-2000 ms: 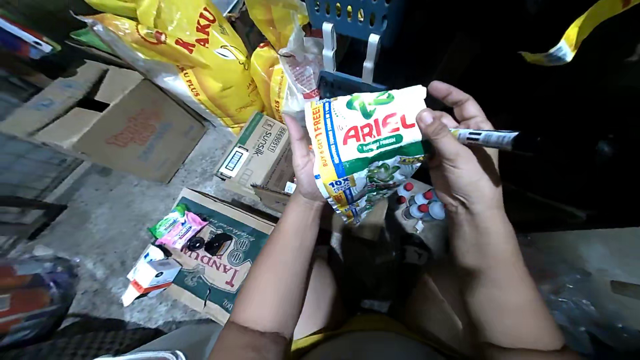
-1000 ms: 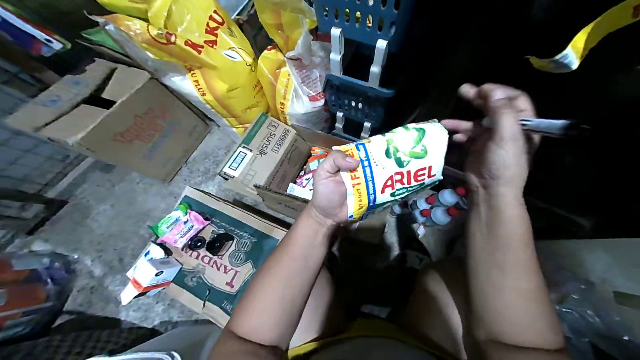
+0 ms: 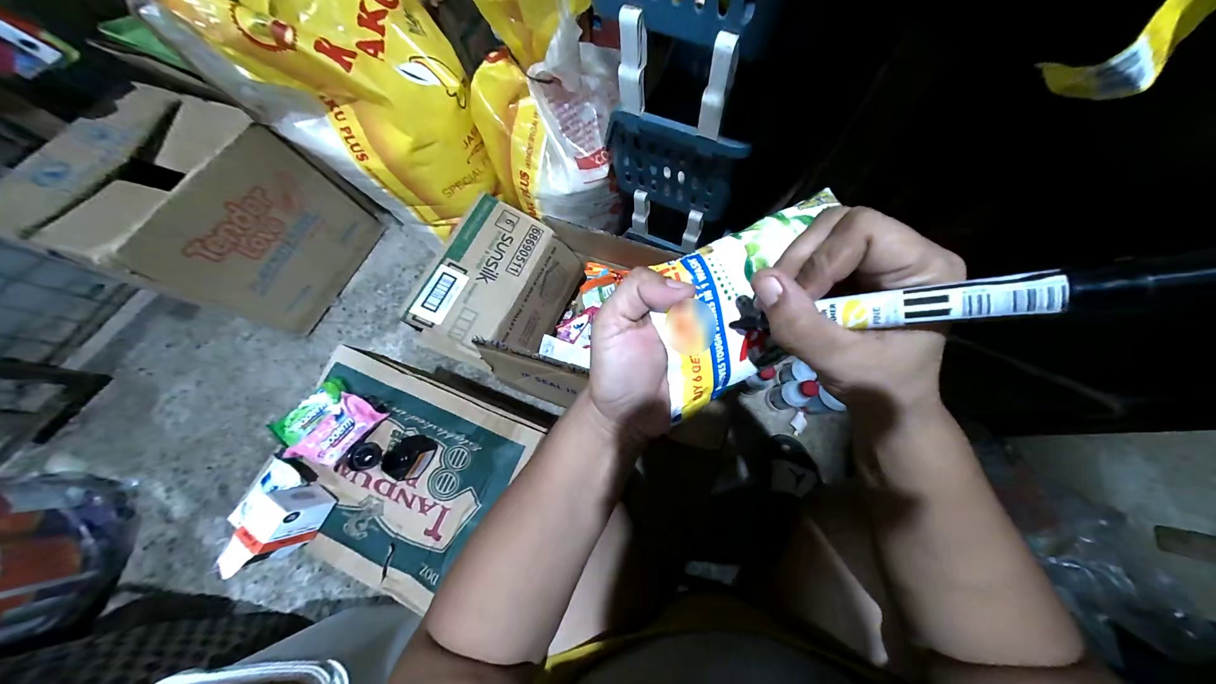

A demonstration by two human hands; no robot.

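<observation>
My left hand [image 3: 635, 351] grips one end of an Ariel detergent pack [image 3: 698, 356], thumb on its front. The pack is tilted, its far end under my right hand. My right hand [image 3: 860, 285] holds a black-and-white marker pen [image 3: 959, 300], its rear end pointing right. The dark pen tip is at the pack's front; whether it touches cannot be told. Behind my left hand, an open Sunsilk carton [image 3: 532, 275] holds small colourful packets [image 3: 579, 318].
A flat green Tanduay carton [image 3: 456, 475] carries pink and green packets [image 3: 332, 423] and small black objects. Left stands an open cardboard box [image 3: 256, 237]. Behind are yellow sacks [image 3: 399, 114] and blue plastic baskets [image 3: 674, 171]. Red-capped bottles [image 3: 793, 392] stand below the pack.
My right hand, apart from the pack a second ago, is now at it, and the pen has turned with its tip toward the pack. My left hand still holds the pack.
</observation>
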